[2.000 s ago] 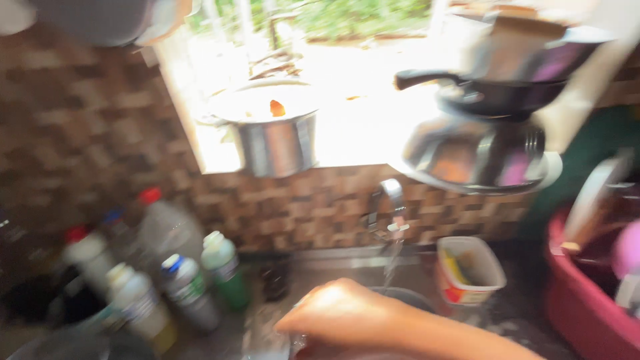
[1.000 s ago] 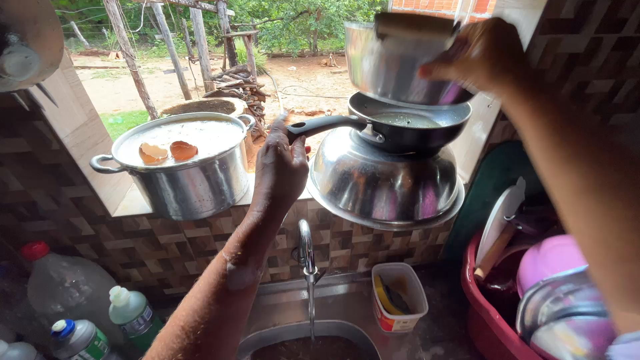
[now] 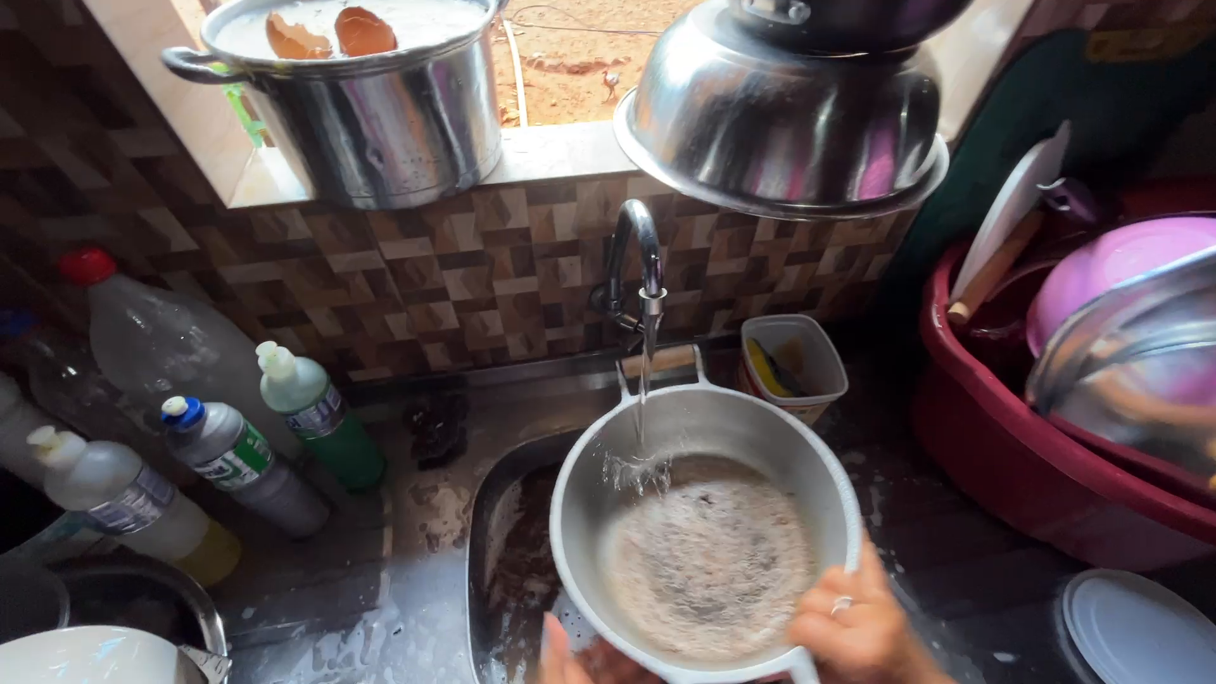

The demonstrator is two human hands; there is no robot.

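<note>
An aluminium pot (image 3: 708,532) with side handles is over the sink basin, water from the chrome faucet (image 3: 638,256) running into it. Brownish, foamy water covers its bottom. My right hand (image 3: 855,613) grips the pot's near right rim, by a handle. At the pot's near left side is my left hand (image 3: 570,655), mostly cut off by the frame's lower edge, so its hold is not clear. The sink basin (image 3: 484,570) shows dark, wet residue beside the pot.
On the sill stand a large pot with eggshells (image 3: 380,114) and an upturned metal bowl (image 3: 779,114) under a dark pan. Detergent bottles (image 3: 323,418) are at left. A plastic tub (image 3: 793,366) sits behind the pot; a red basin of dishes (image 3: 1026,446) is at right.
Both hands have come down from the pans at the window to the aluminium pot at the sink. The dark pan's handle was by my left hand before. The view has tilted down.
</note>
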